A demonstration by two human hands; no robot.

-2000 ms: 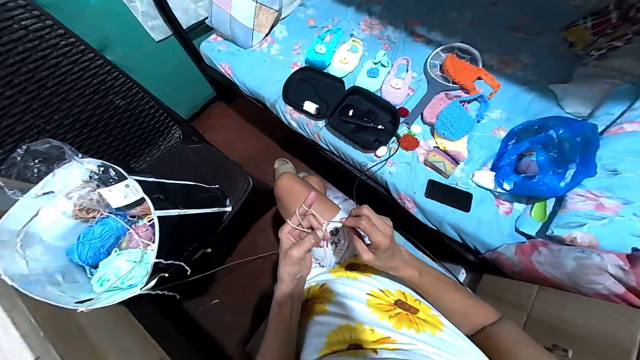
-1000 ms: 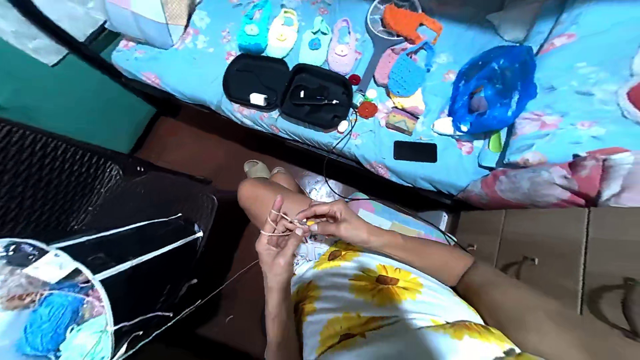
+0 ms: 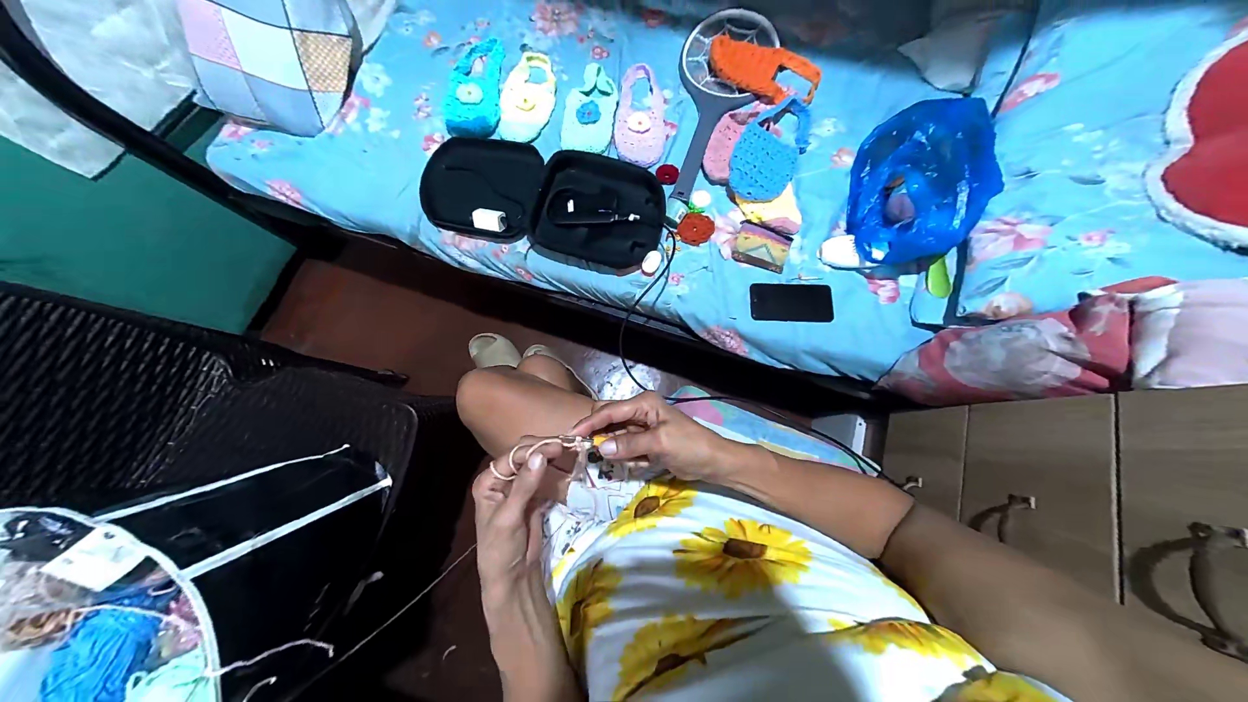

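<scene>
My left hand [image 3: 512, 492] has cream yarn [image 3: 517, 453] looped around its fingers, with thumb and fingertips pinching the strand near the work. My right hand [image 3: 648, 434] grips a small tool with a yellow part [image 3: 601, 443], probably a crochet hook; most of it is hidden by the fingers. The tips of both hands nearly meet over my lap, at a small piece of cream yarn work [image 3: 582, 448]. A thin strand [image 3: 414, 600] runs from my left hand down to the left, toward a white-rimmed bag [image 3: 200, 595] of yarn that holds a blue skein [image 3: 102, 648].
On the flowered bed lie small crocheted bags [image 3: 639, 122], an open black case [image 3: 600, 249], a grey racket [image 3: 694, 156], a black phone [image 3: 792, 302] and a blue plastic bag [image 3: 960, 180]. A black woven chair [image 3: 322, 405] stands left, wooden drawers [image 3: 1043, 468] right. A cable [image 3: 624, 341] hangs off the bed.
The yarn loops on my left hand have shifted, and its fingers are more bent than before. My right hand stays at the work. The view has shifted.
</scene>
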